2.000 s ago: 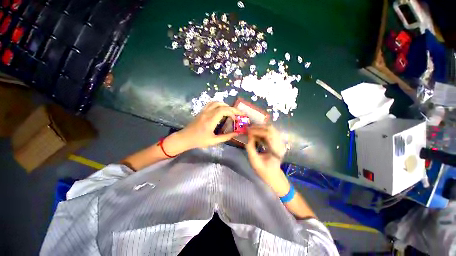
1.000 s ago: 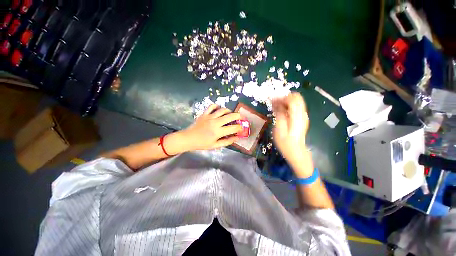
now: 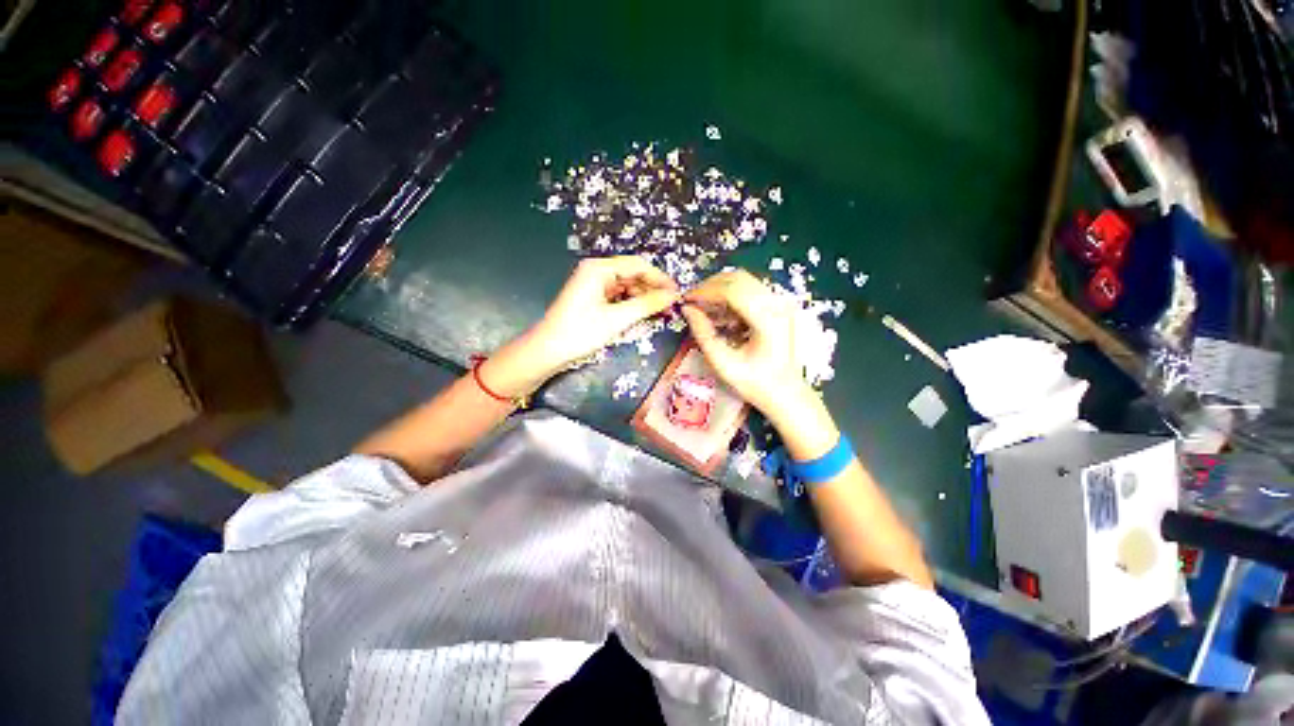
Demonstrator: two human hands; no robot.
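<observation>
The device housing (image 3: 691, 401), red, lies on the pale centre of the square work fixture (image 3: 653, 420) with a brown rim, untouched. My left hand (image 3: 603, 308) and my right hand (image 3: 748, 329) meet fingertip to fingertip beyond the fixture, over the near edge of the pile of small dark and silver-white components (image 3: 650, 199). Something very small seems to be between the fingertips; it is too small to tell. The white heap of small pieces (image 3: 815, 341) is partly hidden behind my right hand.
A black blister tray (image 3: 298, 163) with red housings is at the upper left. A pale stick (image 3: 915, 342), a small pale pad (image 3: 927, 407), white tissues (image 3: 1015, 390) and a white box (image 3: 1081, 525) are at the right. A parts box (image 3: 1067, 319) holds red housings. A carton (image 3: 121, 386) stands left.
My left hand has let go of the red housing, which now lies on the fixture. Both hands have come together farther forward by the piles. The view has shifted.
</observation>
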